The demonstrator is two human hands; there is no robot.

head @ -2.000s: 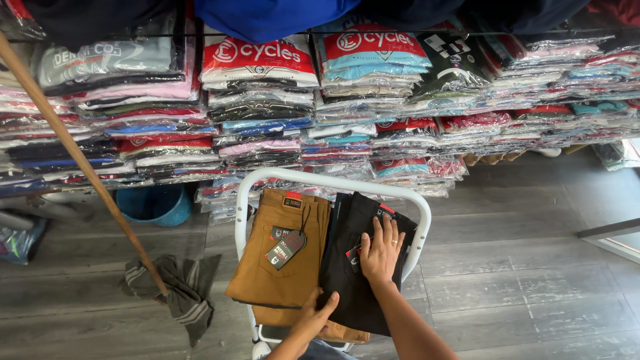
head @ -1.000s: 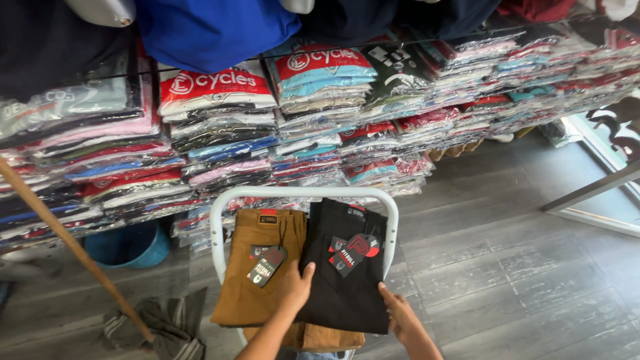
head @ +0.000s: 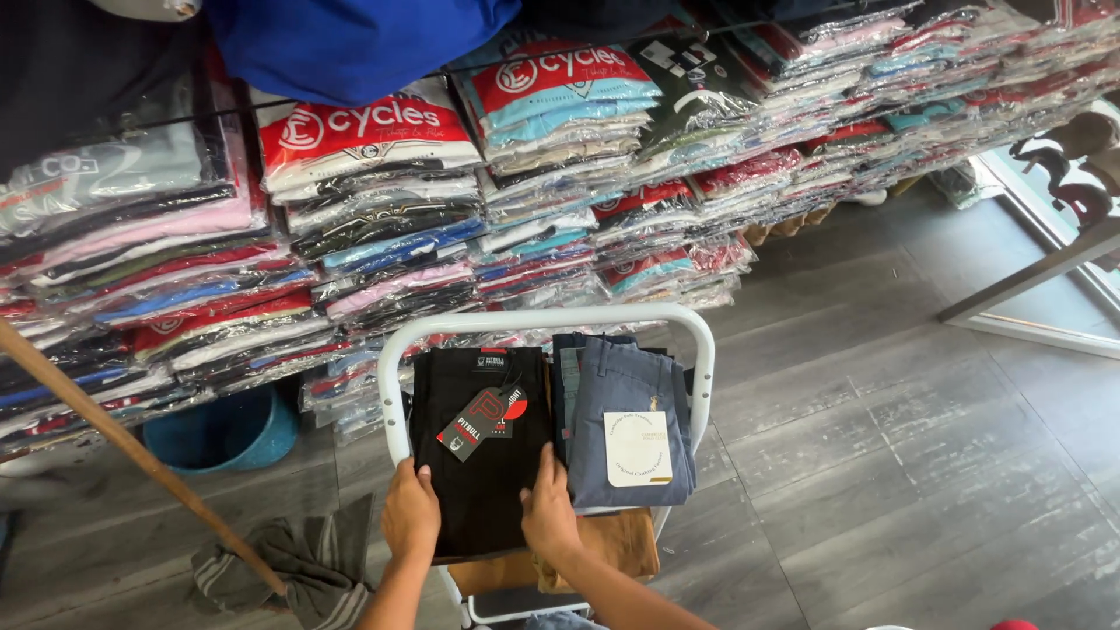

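Note:
Folded black trousers (head: 477, 507) with dark and red hang tags lie on the left side of a white-framed step stool (head: 542, 317). My left hand (head: 411, 512) holds their left edge, and my right hand (head: 549, 507) grips their right edge. Beside them, to the right, rests a stack topped by folded blue-grey trousers (head: 591, 420) with a cream tag (head: 638, 449). Brown folded trousers (head: 626, 542) show lower down on the stool, partly behind my right wrist. Whatever lies directly under the black pair is mostly hidden.
Stacks of plastic-wrapped shirts (head: 385, 210) fill the shelving ahead. A blue bucket (head: 223, 433) stands at the left, with a wooden stick (head: 131, 446) slanting down to a grey cloth (head: 328, 569). A framed mirror (head: 1032, 328) leans at the right.
The black trousers have moved from the right side of the stool to the left, where the brown pair showed before. The blue-grey trousers now show at the right.

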